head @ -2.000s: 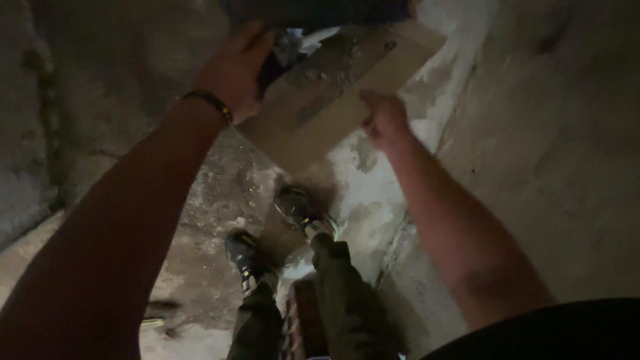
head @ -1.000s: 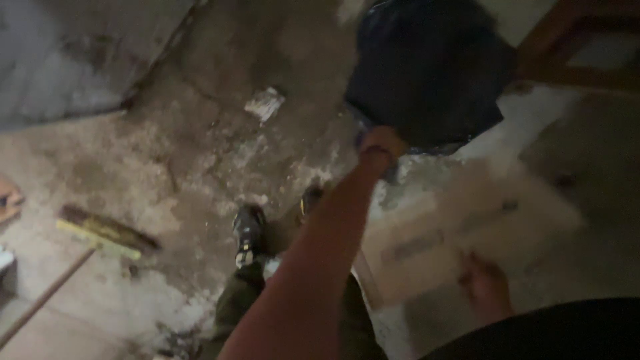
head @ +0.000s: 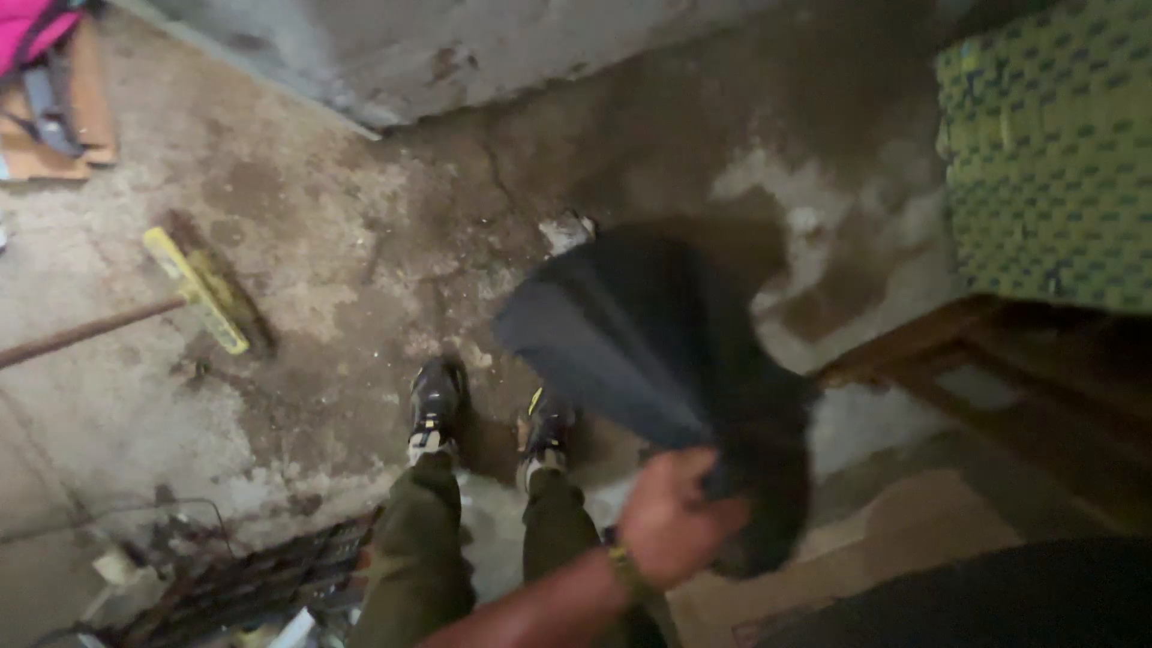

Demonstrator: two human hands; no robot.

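Observation:
My left hand (head: 679, 517), with a bracelet at the wrist, grips the edge of a large dark bag or sheet (head: 648, 333), which hangs out over the floor to the right of my shoes. What the dark thing holds, if anything, cannot be seen. Part of a flat cardboard piece (head: 927, 522) shows at the lower right, below the dark thing and partly behind a black shape at the frame's edge. My right hand is out of view.
A push broom (head: 196, 290) with a yellow head lies on the stained concrete floor at the left. A green woven mat (head: 1053, 171) and a brown wooden frame (head: 981, 387) are at the right. Cardboard with a pink item (head: 36, 31) is at the upper left.
The view has swung far to the left. The right hand, seen at the cardboard in both earlier frames, is no longer in view. The left hand still holds the dark thing, now nearer my legs.

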